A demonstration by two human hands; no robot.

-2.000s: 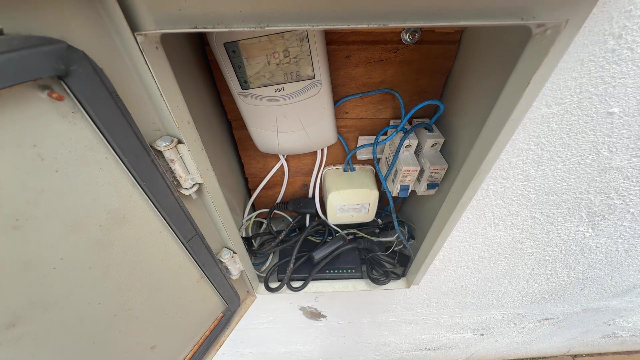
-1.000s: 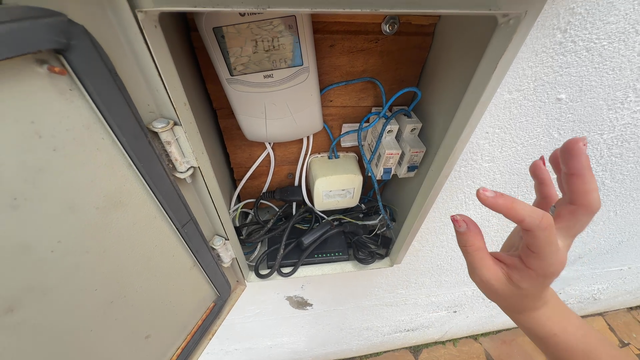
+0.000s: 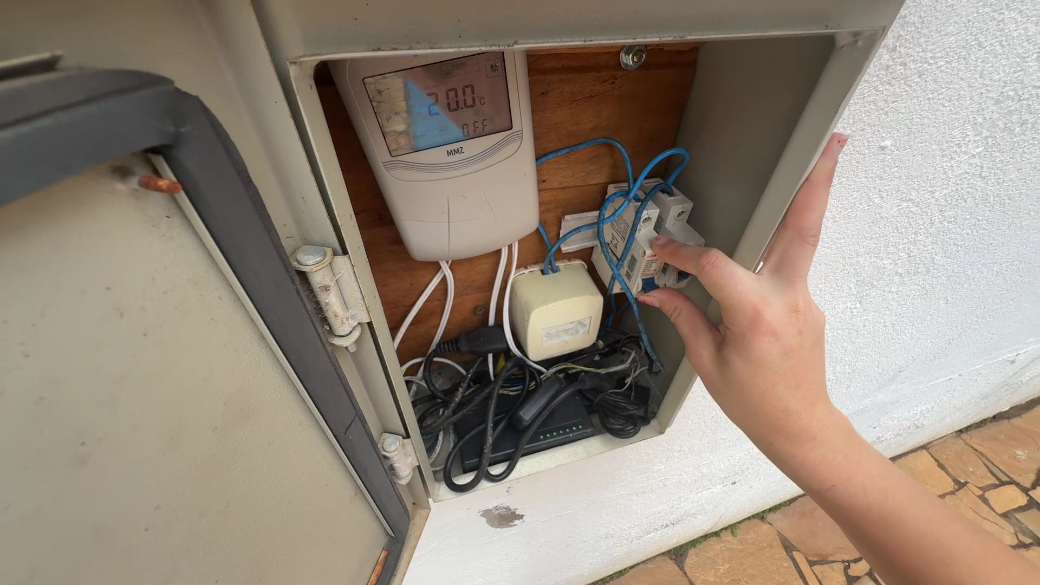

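Observation:
My right hand (image 3: 756,317) reaches in over the right edge of an open metal cabinet. Its index fingertip and thumb are at the front of two white circuit breakers (image 3: 642,236), seemingly touching one; the other fingers rest along the cabinet's outer side. Blue wires (image 3: 605,215) loop over the breakers and run to a cream plastic box (image 3: 556,309) with an outlet face. A beige digital controller (image 3: 455,195) with a lit-looking display hangs at the upper left, with white cables (image 3: 439,305) below it. My left hand is out of view.
The cabinet door (image 3: 179,349), edged with dark rubber, stands open at left on metal hinges (image 3: 329,296). Tangled black cables (image 3: 496,406) lie over a black network device (image 3: 561,435) on the cabinet floor. A white textured wall (image 3: 934,244) and stone paving (image 3: 756,552) lie outside.
My right hand, apart from the cabinet one second ago, has moved left to the breakers. It was not in view two seconds ago. The controller display reads differently.

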